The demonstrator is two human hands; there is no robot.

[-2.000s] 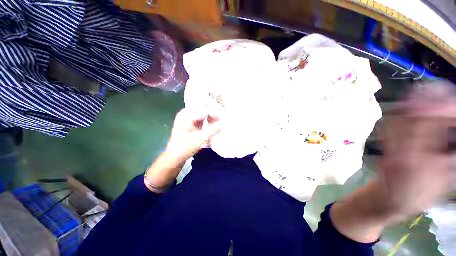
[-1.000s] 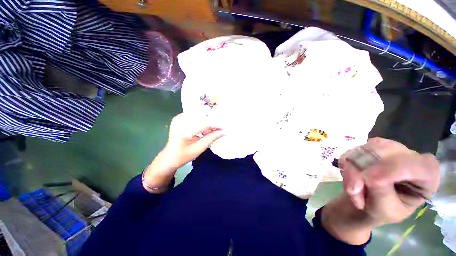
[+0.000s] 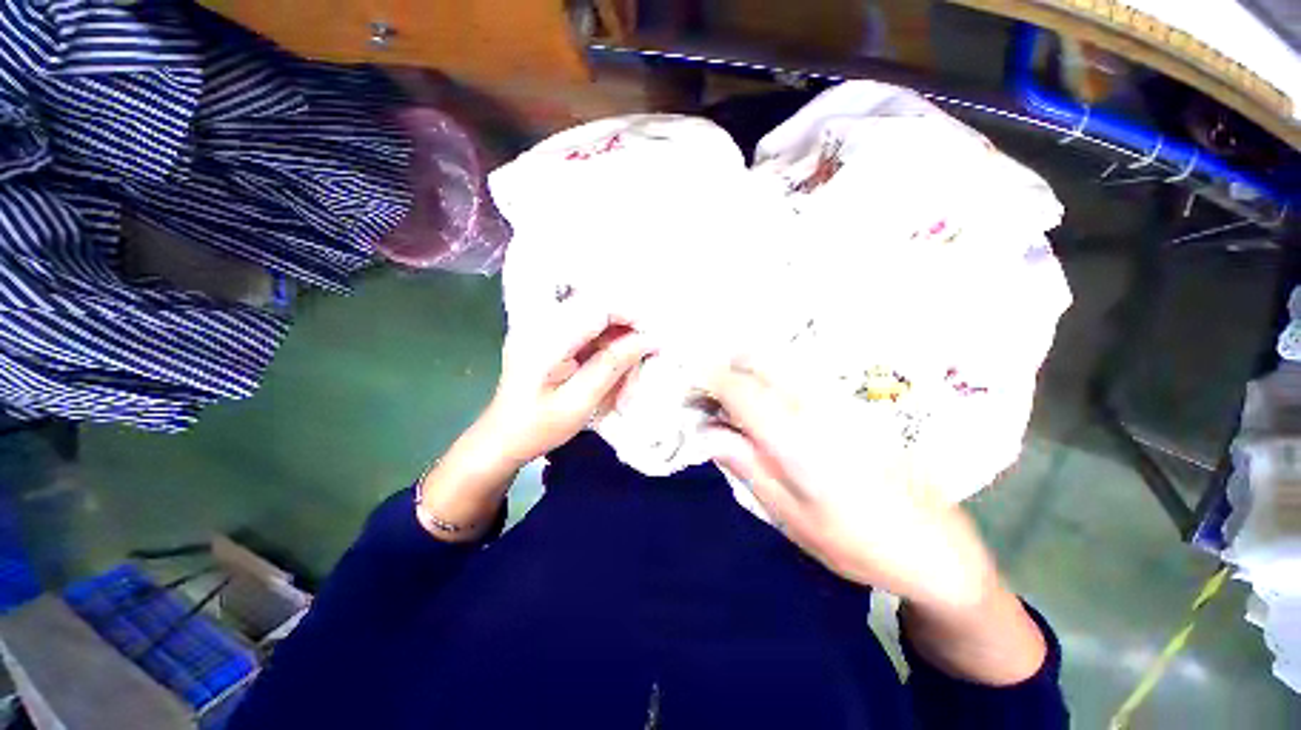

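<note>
A white garment (image 3: 913,307) with scattered small flowers lies over my lap, overexposed so that its folds barely show. My left hand (image 3: 571,388) pinches its near edge between thumb and fingers, left of centre. My right hand (image 3: 820,464) is on the near part of the cloth, just right of my left hand, fingers curled and pointing left. A small dark thing shows between the right fingertips; glare and the fingers hide its shape, possibly thread snips. A bit of cloth bunches between both hands.
Striped garments (image 3: 100,214) hang at the left beside a pinkish plastic bin (image 3: 450,193). A wooden drawer (image 3: 414,36) and curved table edge (image 3: 1184,50) are at the top. A blue rail (image 3: 1127,136) with hooks is upper right, white cloth (image 3: 1270,499) far right, a blue crate (image 3: 157,628) lower left.
My right hand has come from the far right, off the garment, in to the cloth beside my left hand. My left hand still pinches the edge, where the cloth is now bunched.
</note>
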